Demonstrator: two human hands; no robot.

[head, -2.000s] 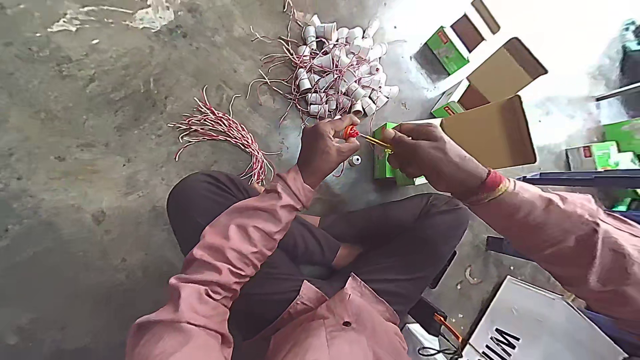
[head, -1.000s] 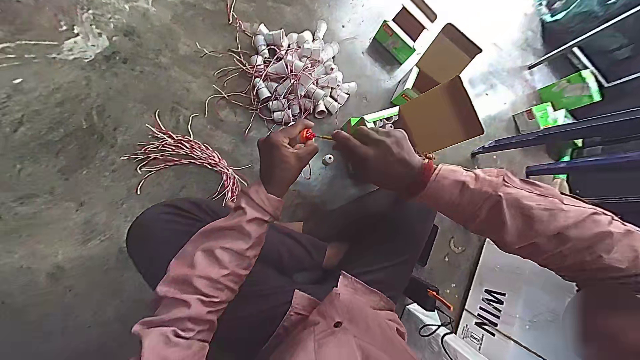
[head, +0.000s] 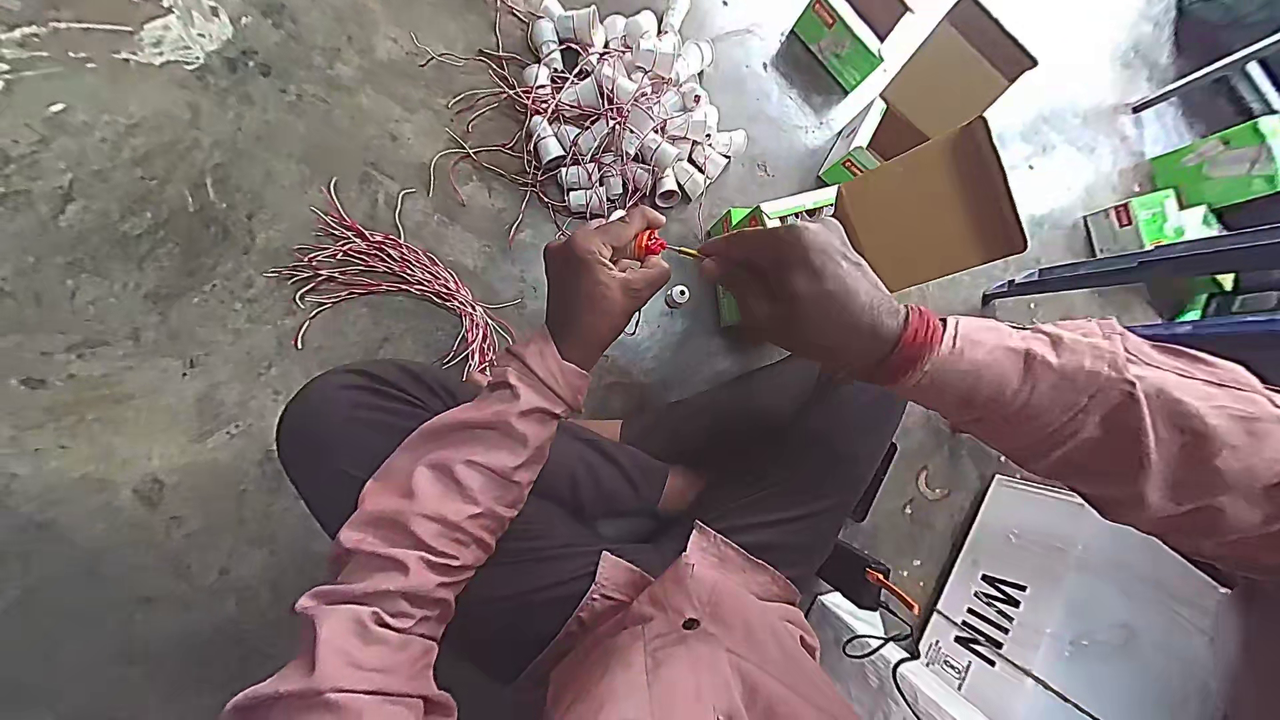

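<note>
My left hand (head: 600, 285) grips a small red and orange part (head: 650, 244), mostly covered by its fingers. Closed around the end of a thin screwdriver (head: 686, 251) is my right hand (head: 805, 290); the metal tip meets the red part, and the handle is hidden in the fist. Just below the hands, a small white round part (head: 677, 296) rests on the floor. Beyond them is a pile of white plastic lamp holders (head: 660, 150) with red and white twisted wires. A bundle of loose red and white wires (head: 400, 270) lies to the left.
An open green cardboard box (head: 930, 200) stands right behind my right hand, with more green boxes (head: 838, 42) farther back. Blue bars (head: 1130, 265) and green packs (head: 1215, 160) are at the right. A large white carton (head: 1070, 600) and a black cable (head: 880, 640) lie at lower right.
Both hands stay together at the red part with the screwdriver against it. The view has shifted between frames.
</note>
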